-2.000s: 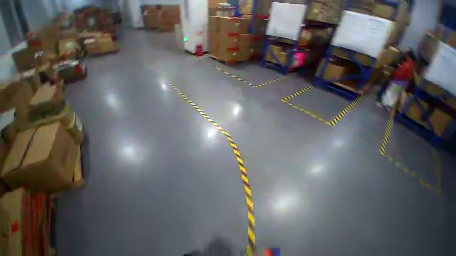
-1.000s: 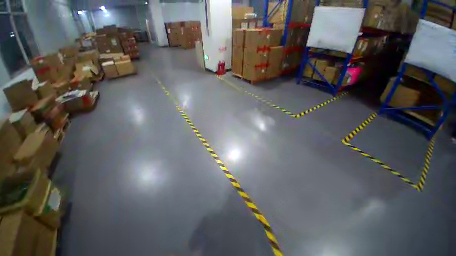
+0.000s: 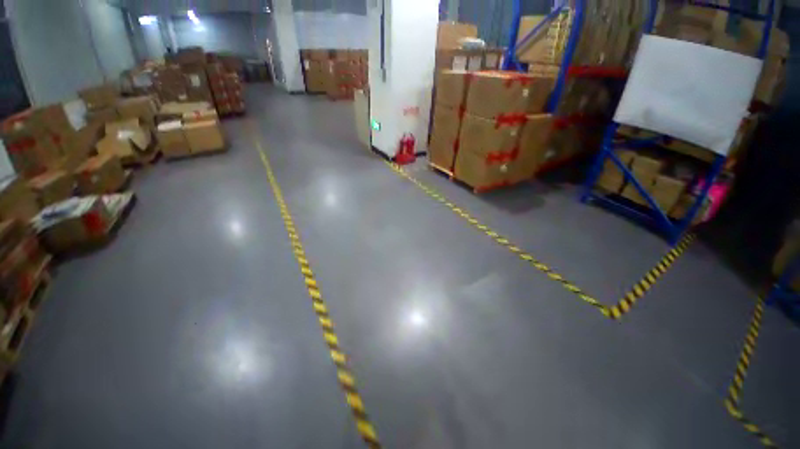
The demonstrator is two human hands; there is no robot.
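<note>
Neither of my hands is in the picture. The grey glossy floor (image 3: 368,263) lies nearest in front of me. A yellow-black line (image 3: 303,263) runs over it from the bottom edge into the distance. A second yellow-black line (image 3: 500,238) runs beside the pillar and stack and turns a corner at the right.
Brown cartons (image 3: 191,134) and a low pallet (image 3: 26,316) line the left side. A white pillar (image 3: 403,79) has red extinguishers (image 3: 405,148) at its foot. Stacked cartons with red tape (image 3: 496,136) stand beside it. A blue rack (image 3: 640,206) carries a white sheet (image 3: 689,95).
The view has moved forward and turned. The pillar, stacked cartons and blue rack look nearer. The person by the racks and the blue-red item at the bottom edge have left the view.
</note>
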